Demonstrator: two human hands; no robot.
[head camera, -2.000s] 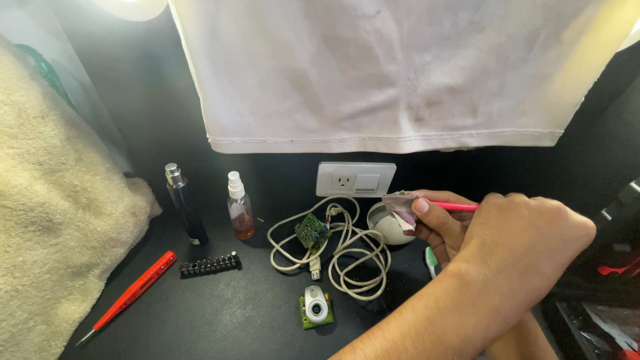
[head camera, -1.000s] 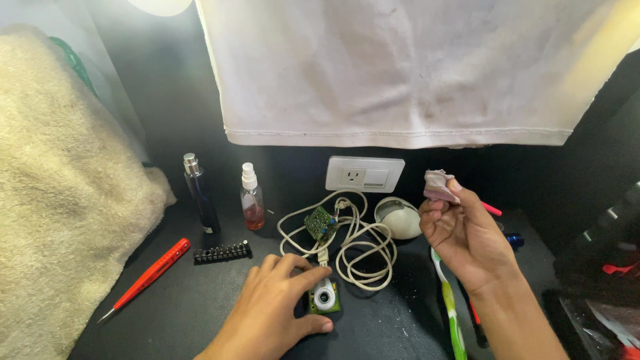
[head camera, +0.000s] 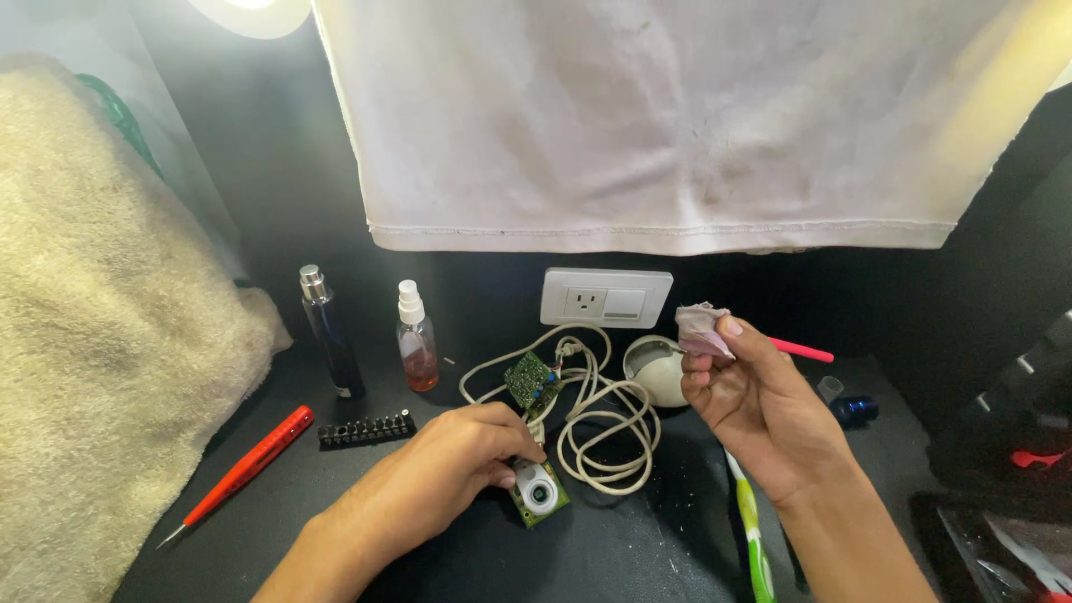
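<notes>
My left hand (head camera: 452, 469) has its fingertips on the upper left edge of a small green circuit board with a white lens housing (head camera: 537, 492), which lies on the dark table; whether the fingers grip it is partly hidden. My right hand (head camera: 766, 402) is raised to the right, pinching a crumpled pinkish cloth (head camera: 705, 329) between thumb and fingers. A pink-red stick (head camera: 802, 349) juts out behind that hand. Between the hands lie a coiled pale cable (head camera: 605, 481) and a green circuit board (head camera: 528, 379). A rounded white shell (head camera: 662, 377) sits beside the right hand.
A red-handled pointed tool (head camera: 251, 461), a black bit holder (head camera: 366, 430), a dark bottle (head camera: 332, 339) and a spray bottle (head camera: 417, 343) stand or lie at left. A green-and-white toothbrush (head camera: 751, 536) and a dark blue cap-like object (head camera: 854, 410) are at right. A wall outlet (head camera: 606, 298) is behind.
Two seconds ago my left hand was not distinctly visible at the lens board; it has since come to it. The right hand has turned palm-up and still holds the cloth.
</notes>
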